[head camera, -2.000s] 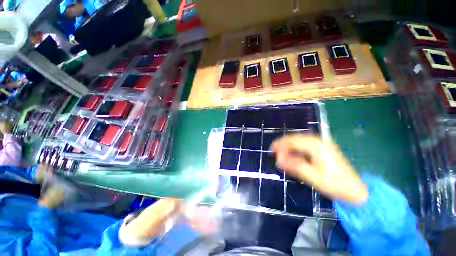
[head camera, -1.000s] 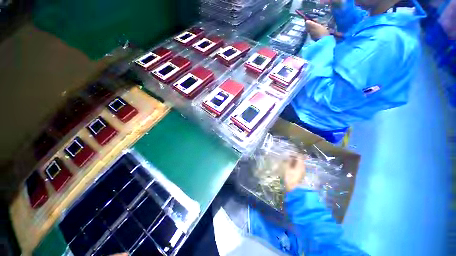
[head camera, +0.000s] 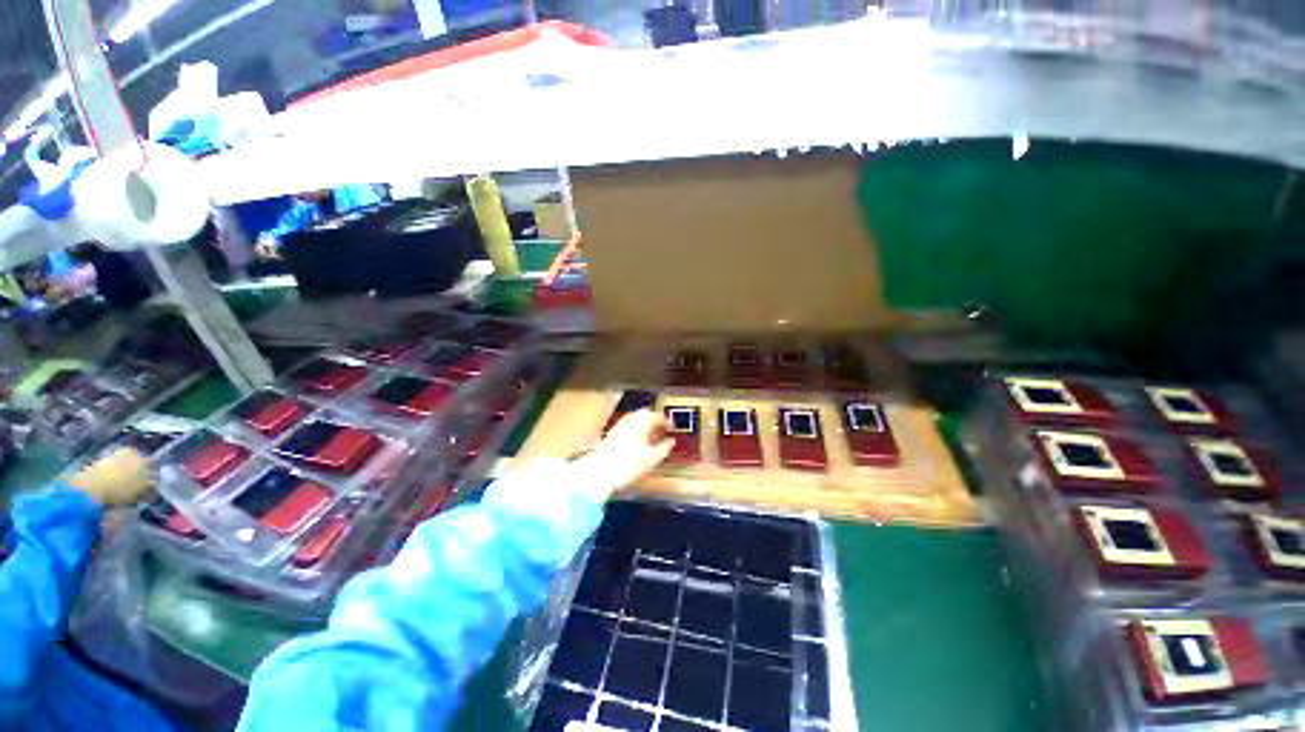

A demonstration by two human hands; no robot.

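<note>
My left hand point(head camera: 627, 455) reaches in from the lower left to the front row of red devices on the tan board. Its fingers cover the lower part of the leftmost device, which has a black top point(head camera: 631, 412); whether they grip it cannot be told. Beside it stand pale-framed red devices, one at the fingertips point(head camera: 683, 425) and others to the right point(head camera: 800, 435). The panel tray point(head camera: 687, 608), a grid of glossy black rectangles, lies nearer me. My right hand is not identifiable; a tiny pale patch shows at the bottom edge.
Stacked clear trays with black-topped red devices point(head camera: 332, 445) are at left, and trays with pale-framed devices point(head camera: 1131, 535) at right. A brown backboard point(head camera: 723, 246) stands behind the board point(head camera: 916, 493). A pale shelf point(head camera: 687, 93) crosses above. Another person's hand point(head camera: 118, 476) is at far left.
The view has swung back left from the right-hand trays and the box of clear film. My left hand has moved up to the devices on the board. My right hand, seen over the box, has left view.
</note>
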